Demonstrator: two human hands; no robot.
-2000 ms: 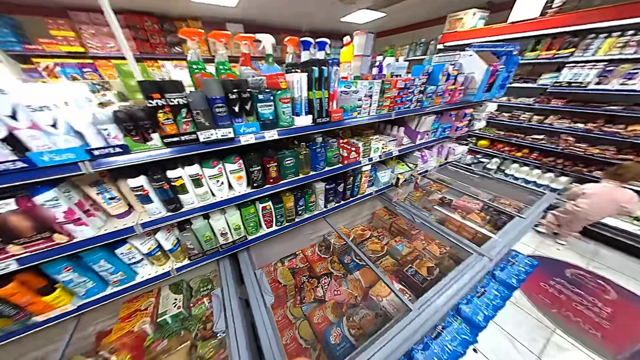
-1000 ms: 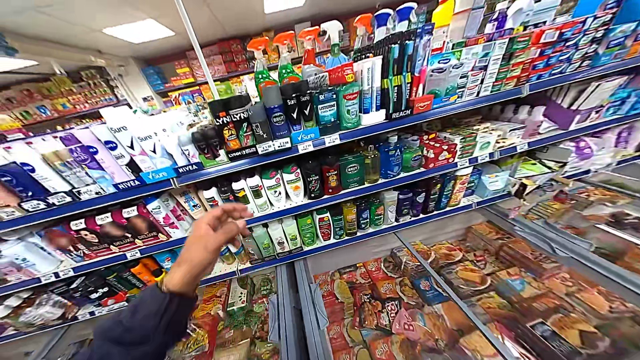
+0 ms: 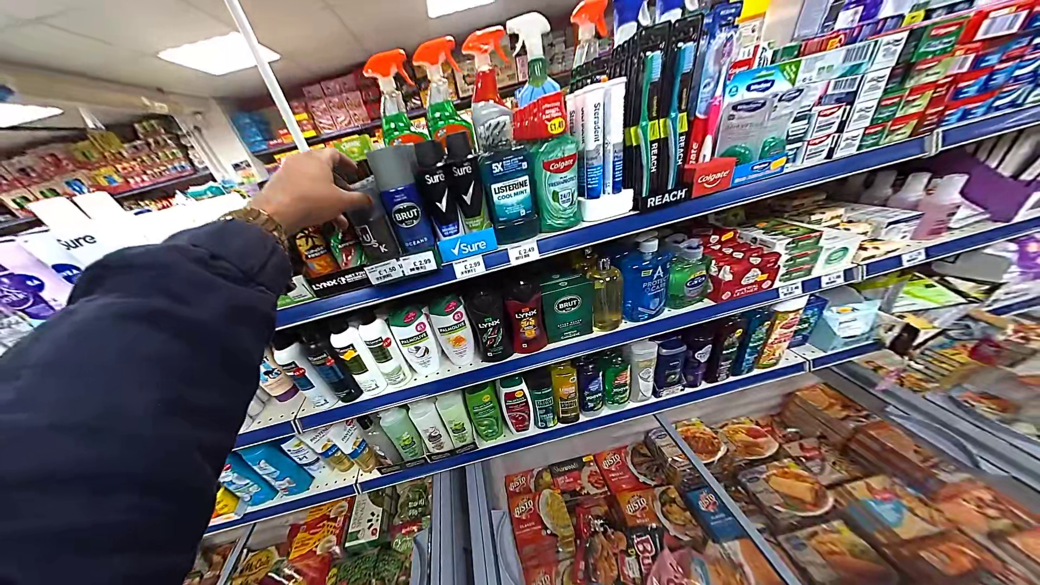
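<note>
My left hand (image 3: 307, 191) is at the top shelf, its fingers and thumb around the upper part of a dark spray can (image 3: 372, 231); how firmly they close on it cannot be told. Just right of the can stands a blue Brut deodorant can (image 3: 406, 213) with a grey cap, then black Sure cans (image 3: 439, 191) and a Listerine mouthwash bottle (image 3: 510, 195). Below the hand, Lynx cans (image 3: 315, 252) stand behind a black strip. A dark sleeve covers my left arm, and a gold-coloured watch or bracelet shows at the wrist. My right hand is out of view.
Trigger spray bottles (image 3: 483, 89) with orange heads stand behind the cans. Lower shelves hold Palmolive bottles (image 3: 414, 337) and a green Brut box (image 3: 566, 305). Beneath, a chest freezer (image 3: 479, 520) holds boxed frozen meals. A white pole (image 3: 268, 73) rises behind the top shelf.
My left hand, raised before the lower shelves a second ago, has moved up to the cans on the top shelf. The view has come nearer to the shelves.
</note>
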